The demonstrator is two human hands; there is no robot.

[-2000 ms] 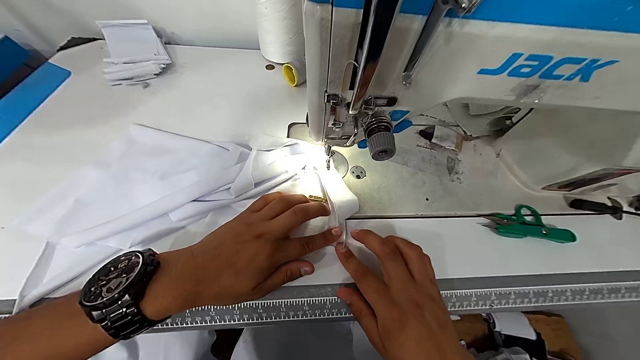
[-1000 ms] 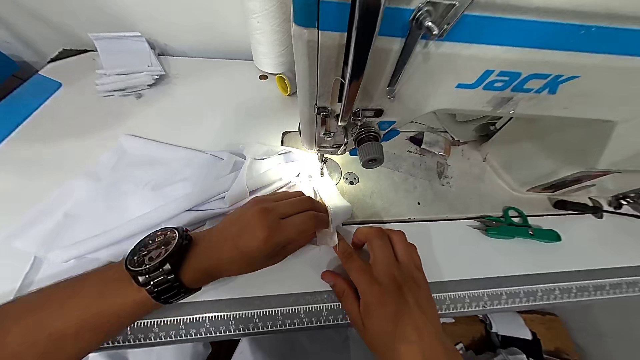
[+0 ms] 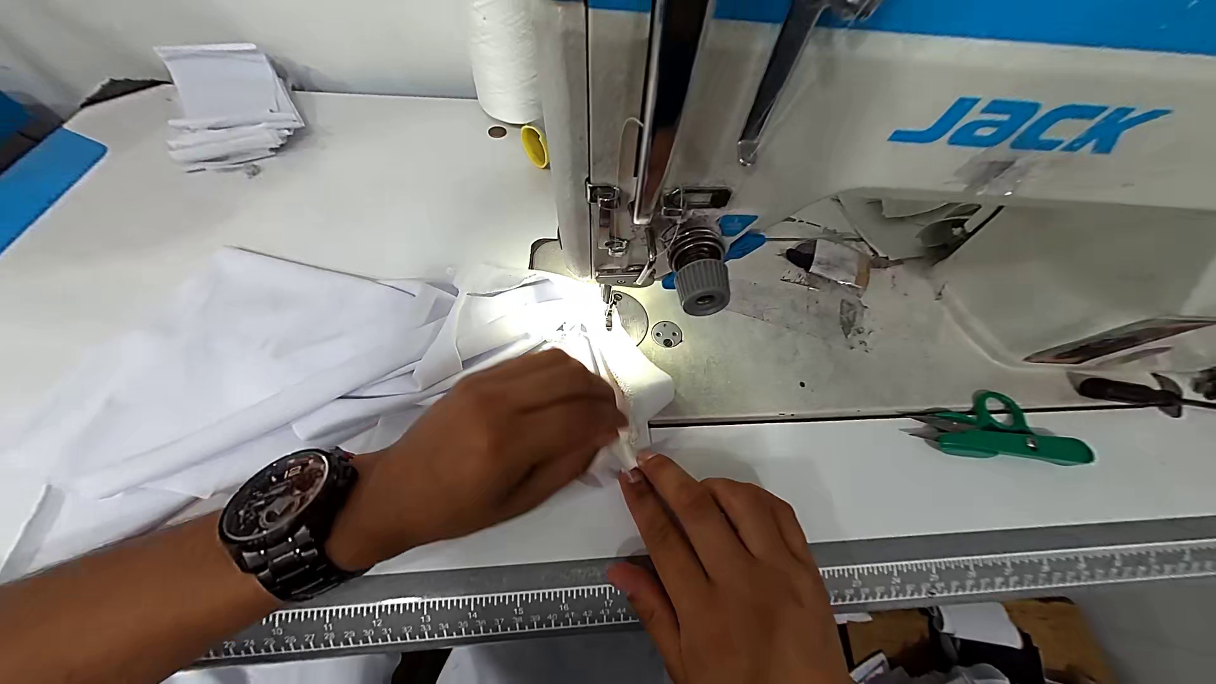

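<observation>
White fabric (image 3: 285, 351) lies in folds left of the needle area of an industrial sewing machine (image 3: 855, 123), with one end under the lit presser foot (image 3: 609, 309). My left hand (image 3: 503, 437), a black watch on its wrist, is curled with its fingertips pinching the fabric's narrow edge in front of the foot. My right hand (image 3: 722, 560) lies at the table's front, index fingertip touching the end of that edge, thumb apart and nothing in its grasp. Green-handled thread snips (image 3: 1016, 442) rest to its right.
A stack of white fabric pieces (image 3: 233, 104) sits at the back left. A white thread cone (image 3: 503, 57) and a yellow ring (image 3: 535, 147) stand behind the machine head. A metal ruler (image 3: 456, 613) runs along the front edge. A dark-handled tool (image 3: 1126, 391) lies far right.
My left hand, spread flatter on the fabric two seconds ago, has curled its fingers near the narrow edge. My right hand stays beside the fabric's end.
</observation>
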